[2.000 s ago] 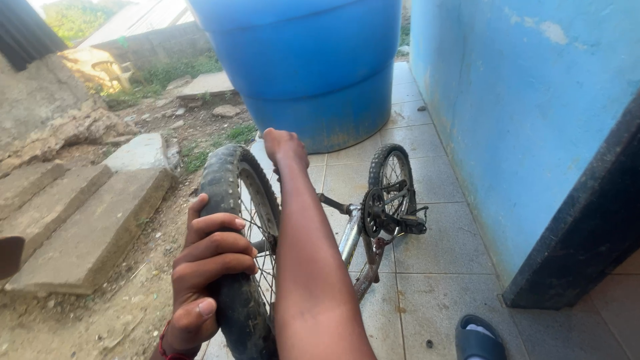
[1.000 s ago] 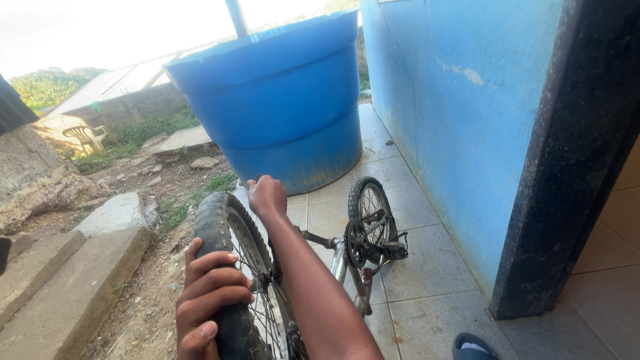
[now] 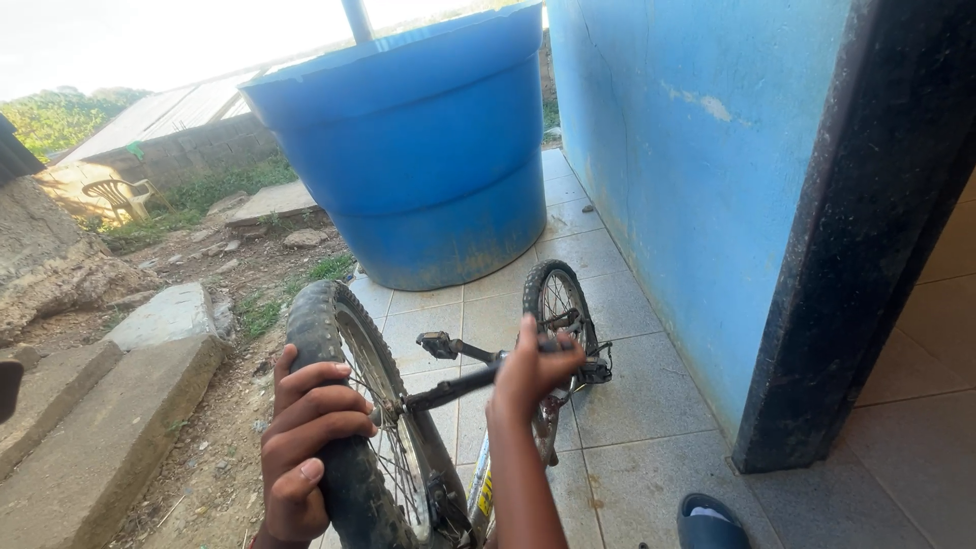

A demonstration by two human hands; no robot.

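Observation:
A bicycle lies tilted on the tiles, its near wheel's knobby tire (image 3: 343, 412) raised at the lower centre. My left hand (image 3: 313, 442) grips this tire from the left, fingers over the tread and sidewall. From the wheel's hub a dark bar-shaped tool (image 3: 454, 387) runs up to the right; its exact kind is unclear. My right hand (image 3: 537, 366), slightly blurred, is around the tool's far end, thumb raised and fingers curled. Behind it are a pedal (image 3: 436, 345), the crank and the far wheel (image 3: 560, 305). The forearm hides part of the frame.
A large blue plastic tank (image 3: 427, 152) stands behind the bicycle. Right of it are a blue wall (image 3: 686, 191) and a dark pillar edge (image 3: 831, 252). Concrete slabs (image 3: 122, 427) and rubble lie left. A sandaled foot (image 3: 709, 522) is at the bottom right; a plastic chair (image 3: 118, 198) stands far left.
My right hand has swung from beyond the near wheel's top to the right, toward the far wheel. The dark tool and a pedal now show. My left hand stays on the tire.

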